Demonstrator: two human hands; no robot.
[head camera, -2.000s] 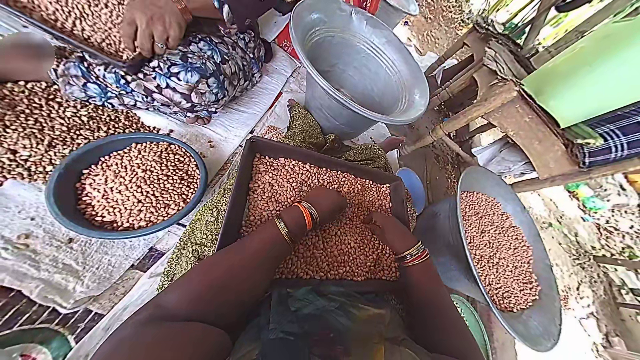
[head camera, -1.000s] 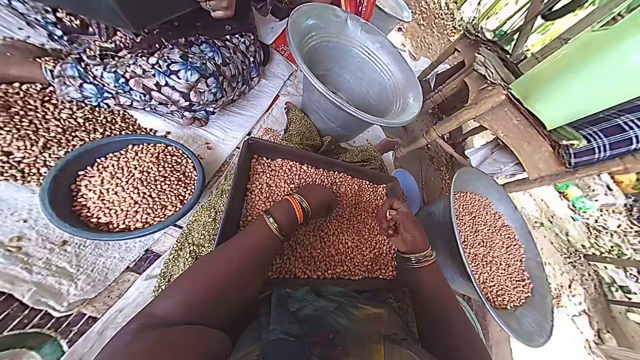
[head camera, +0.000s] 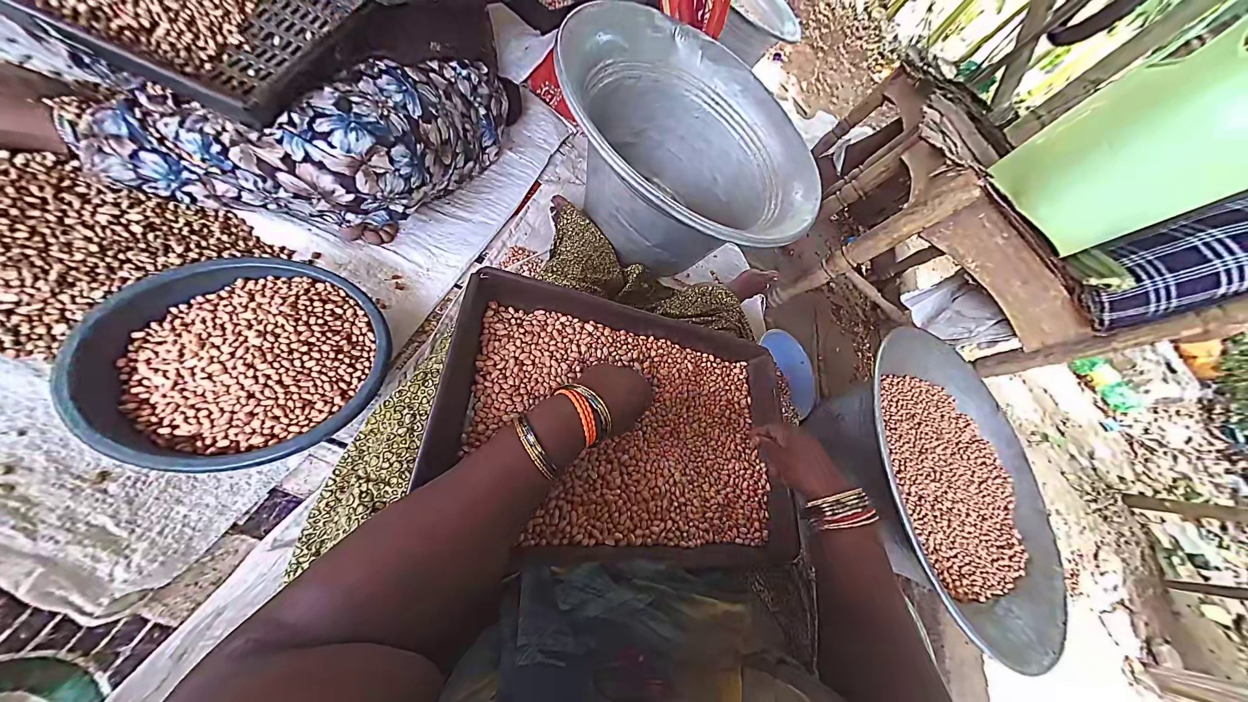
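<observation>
A dark rectangular tray (head camera: 456, 366) rests at my lap, filled with reddish-brown nuts or beans (head camera: 624, 478). My left hand (head camera: 616, 395), with orange and gold bangles at the wrist, reaches down into them near the tray's middle; its fingers are hidden. My right hand (head camera: 795, 458), with gold and red bangles, is at the tray's right rim, fingers curled down over the edge of the nuts; whether it holds any cannot be told. A tilted metal basin (head camera: 1024, 487) holding more nuts stands to the right of that hand.
A dark round tub (head camera: 88, 409) of nuts stands left, beside a spread pile of nuts (head camera: 88, 244). A large metal pot (head camera: 682, 127) stands ahead, a blue bowl (head camera: 792, 361) beyond the tray. Another person in floral cloth (head camera: 331, 136) sits upper left with a slotted tray (head camera: 263, 58). A wooden frame (head camera: 1024, 273) is right.
My right hand was raised above the tray's right side a second ago and has come down at its rim. The other person's tray has changed position.
</observation>
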